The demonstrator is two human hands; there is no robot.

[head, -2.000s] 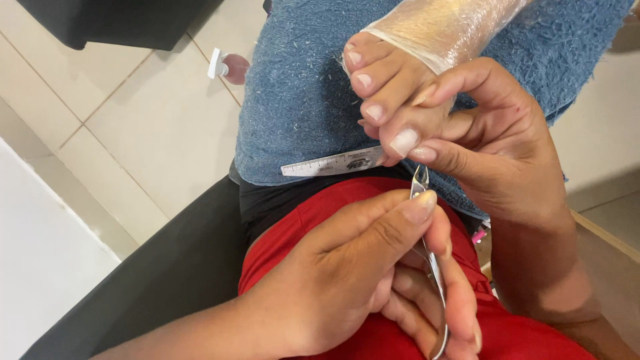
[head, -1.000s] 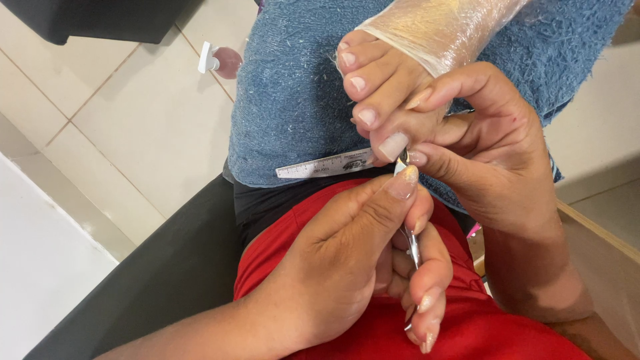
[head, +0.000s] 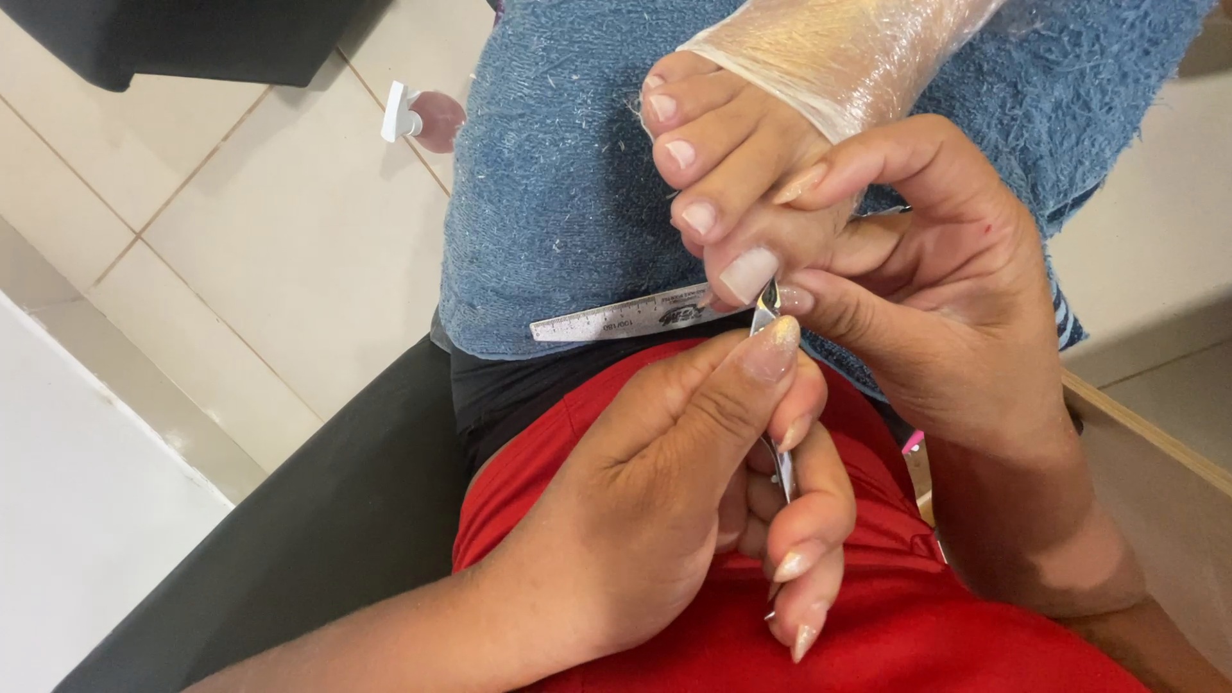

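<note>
My left hand (head: 712,462) grips metal cuticle nippers (head: 767,313) by the handles, thumb on top near the jaws. The nippers' tip touches the side of the big toenail (head: 749,274) of another person's foot (head: 760,144). That foot is wrapped in clear plastic film (head: 837,58), with the toes bare. My right hand (head: 934,250) holds the big toe, its thumb by the nail edge and a finger over the toe. Beneath the foot lies a blue towel (head: 549,173). A nail file (head: 616,318) marked 100/180 rests on the towel's near edge, partly hidden behind the toe.
A pump bottle with a white top (head: 399,113) and pinkish body stands on the tiled floor, left of the towel. A black piece of furniture (head: 202,38) is at the upper left. Red clothing (head: 866,616) covers my lap, and a wooden edge (head: 1145,433) runs along the right.
Since two seconds ago, my left hand has moved the nippers up, from just below the toe to the nail's side. Its fingers have curled further around the handles. My right hand stays on the toe.
</note>
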